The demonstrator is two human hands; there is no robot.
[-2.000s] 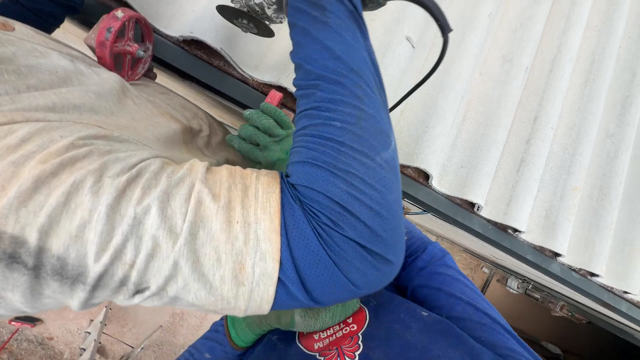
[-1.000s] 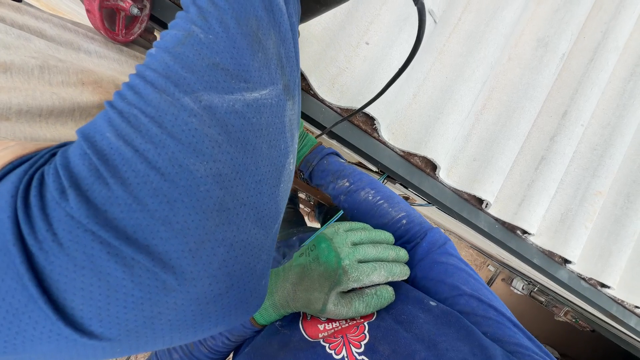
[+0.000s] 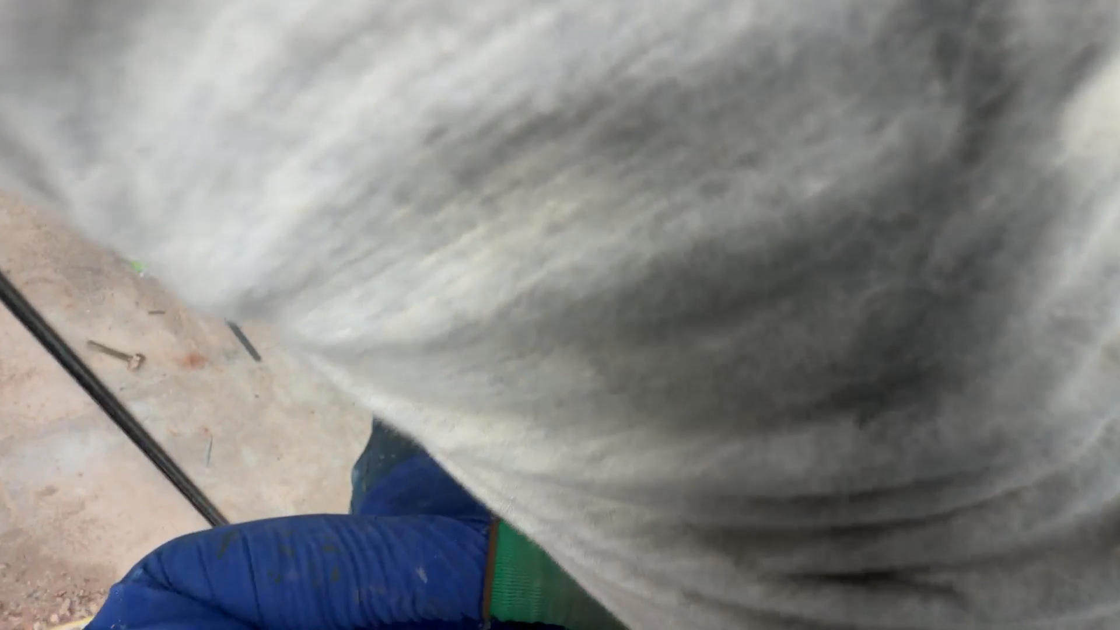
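Observation:
A pale, stained cloth garment, close and blurred, fills most of the view; it looks like a co-worker's shirt. At the bottom, a blue sleeve bends at the lower left and runs right to the green glove cuff of my left hand. The fingers are hidden behind the garment, so what they hold or touch does not show. More dark blue clothing is visible just above the sleeve. My right hand is out of view.
A thin black bar or pole slants across the left side. On the dusty, reddish ground lie a small rusty bolt-like piece, a short dark strip and bits of debris.
The pale garment now covers most of the view, hiding my gloved fingers, which showed against the blue shirt a second ago. The corrugated sheets and red wheel are out of sight. The view has shifted greatly.

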